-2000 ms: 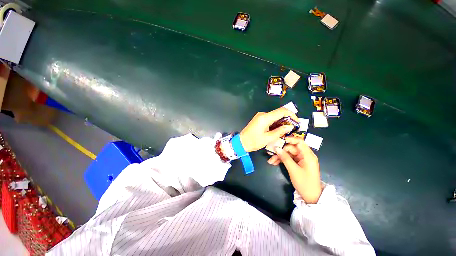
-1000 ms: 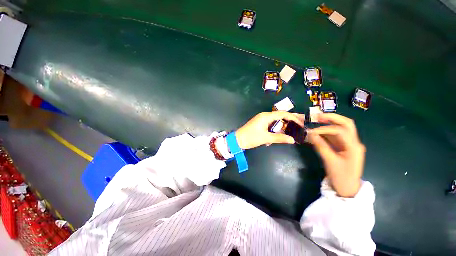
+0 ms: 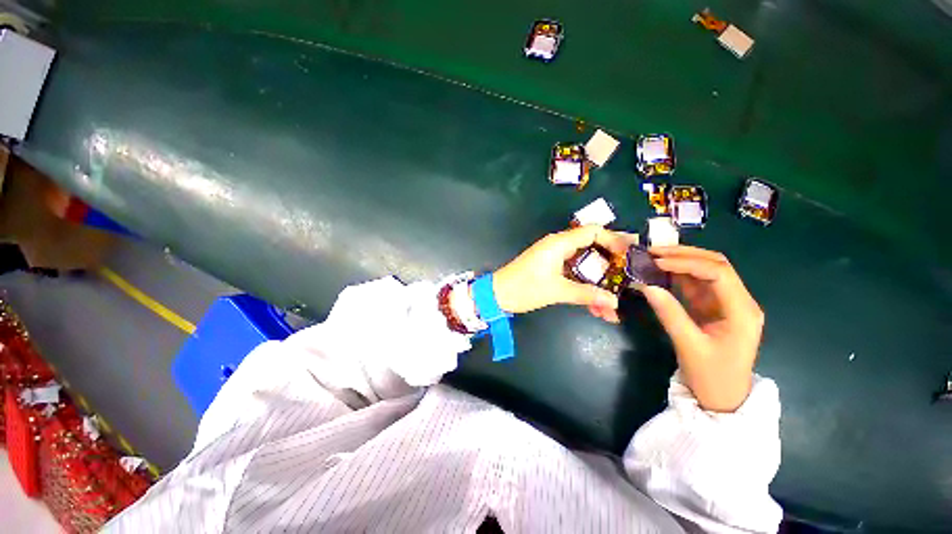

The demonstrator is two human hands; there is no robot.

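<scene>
My left hand (image 3: 548, 273) holds a watch housing (image 3: 591, 266) with a white square centre between thumb and fingers. My right hand (image 3: 712, 318) pinches a dark display module (image 3: 645, 267) just right of the housing. An orange-gold flex cable (image 3: 618, 273) shows between the two pieces. Beyond my hands lie several partly assembled units, one at the near belt edge (image 3: 656, 154) and one further right (image 3: 758, 200). Pale square display modules lie among them, one (image 3: 601, 148) touching a unit (image 3: 568, 165), others (image 3: 595, 213) close to my fingers.
A further unit (image 3: 544, 40) and a loose display module with orange tail (image 3: 736, 41) lie on the far green strip. A white box (image 3: 23, 83) stands at the far left. A blue stool (image 3: 232, 349) and a red patterned surface (image 3: 63, 438) are at lower left.
My right hand has moved right and up from beneath the housing and now holds the dark display module, opened out beside it. Items on the far strip have shifted right in view.
</scene>
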